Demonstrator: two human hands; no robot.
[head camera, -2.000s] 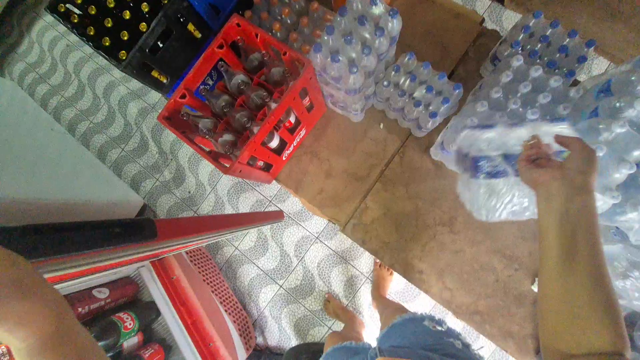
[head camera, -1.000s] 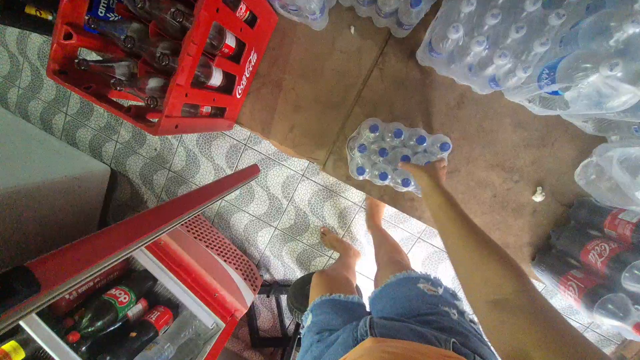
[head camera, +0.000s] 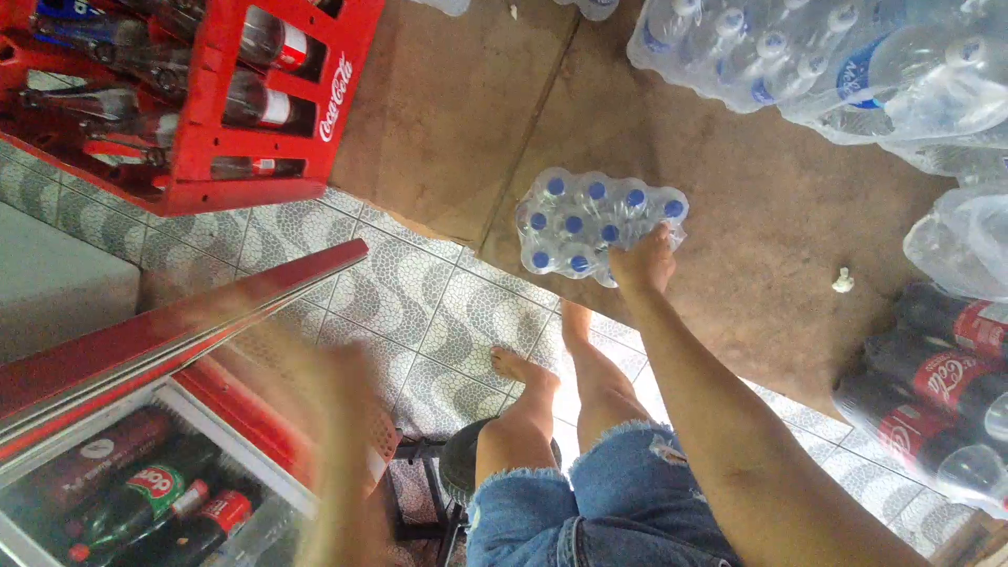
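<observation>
My right hand (head camera: 647, 258) grips the near right corner of a shrink-wrapped pack of blue-capped water bottles (head camera: 573, 224), its fingers in the clear film. The pack stands upright at the near edge of a brown cardboard sheet (head camera: 441, 126). My left hand (head camera: 346, 378) is a blur over the side of the red cooler, near its red lid (head camera: 315, 264), and its fingers cannot be made out. Soda bottles (head camera: 153, 480) lie inside the open cooler at the lower left.
A red Coca-Cola crate (head camera: 268, 169) of glass bottles stands upper left. Wrapped water bottles (head camera: 764, 47) fill the upper right, with a cola pack (head camera: 945, 378) below them. A black stool (head camera: 465, 461) is beside my legs.
The small water pack was in my right hand over the other packs at upper right; now it is on the cardboard near my feet. My left hand has come into view over the cooler.
</observation>
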